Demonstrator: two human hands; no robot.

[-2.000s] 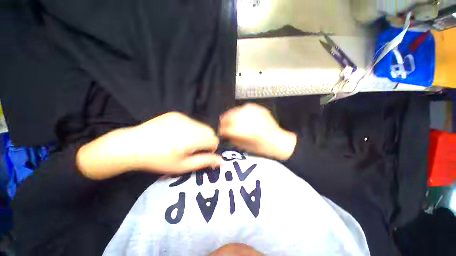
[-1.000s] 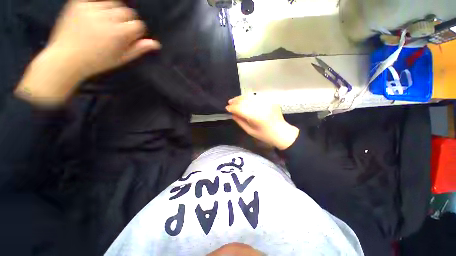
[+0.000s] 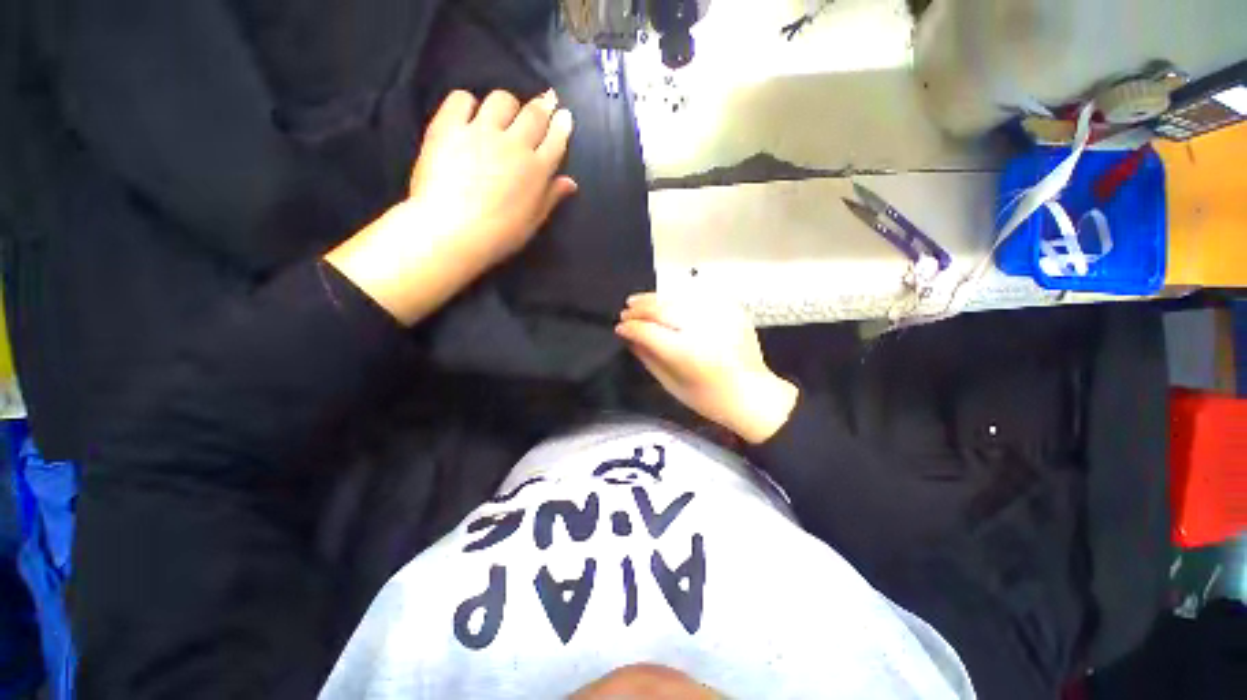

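Black fabric [image 3: 581,233] is spread to the left of the bed and hangs over the table's front edge. My left hand [image 3: 495,185] lies flat on it, palm down, fingers slightly apart, left of and below the needle. My right hand [image 3: 704,358] is at the fabric's right edge near the table's front, fingertips on the edge; its thumb is hidden, and I cannot tell whether it pinches the cloth. The presser foot and needle [image 3: 611,69] are at the top centre, over the fabric's right edge.
Thread snips [image 3: 899,230] lie on the pale machine bed [image 3: 766,246]. White tape [image 3: 1035,196] trails from the blue tray [image 3: 1153,219] beside them. Black knobs [image 3: 676,34] are right of the needle. A red box [image 3: 1210,469] is far right, blue cloth [image 3: 49,540] far left.
My hands were together near my lap, then apart. My left hand has since come down and right onto the fabric near the needle. My right hand stays at the fabric's edge, slightly lower.
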